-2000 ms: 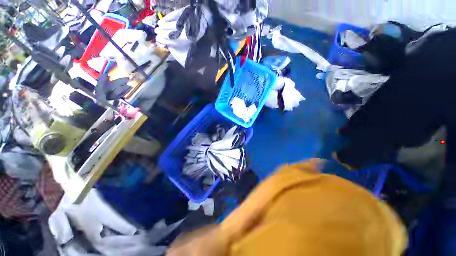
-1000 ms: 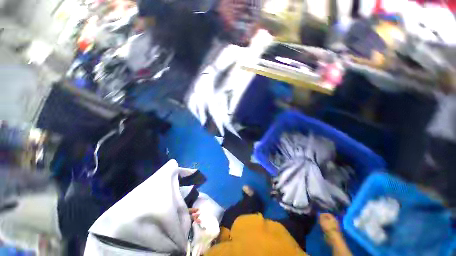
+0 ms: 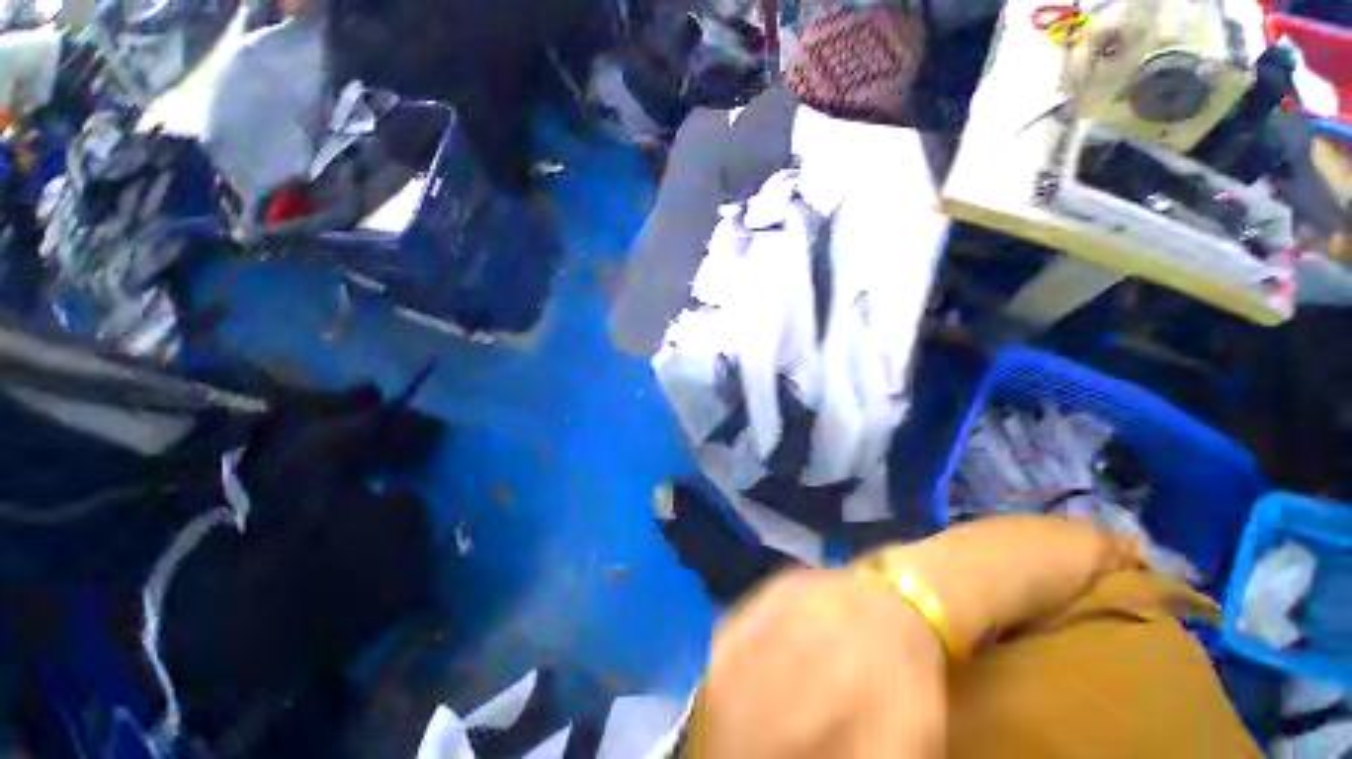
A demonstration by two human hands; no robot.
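My right hand, with a yellow bangle at the wrist, reaches across my orange clothing near the bottom centre. It is blurred, and its fingers cannot be made out. White and black cut pieces lie at the bottom edge, just left of the hand; contact is unclear. A grey-white gathered bundle lies in the dark blue crate, partly behind my forearm. White pieces lie in the light blue basket at the right edge. My left hand is not in view.
A cream sewing machine stands on a white wood-edged table at the upper right. White and grey panels hang at the centre. Black fabric with a white strip is at left. Another crate with fabric stands at the upper left.
The view has swung left and shifted. The large grey-white fabric and the hand at it have left the view; my right arm now reaches across my front.
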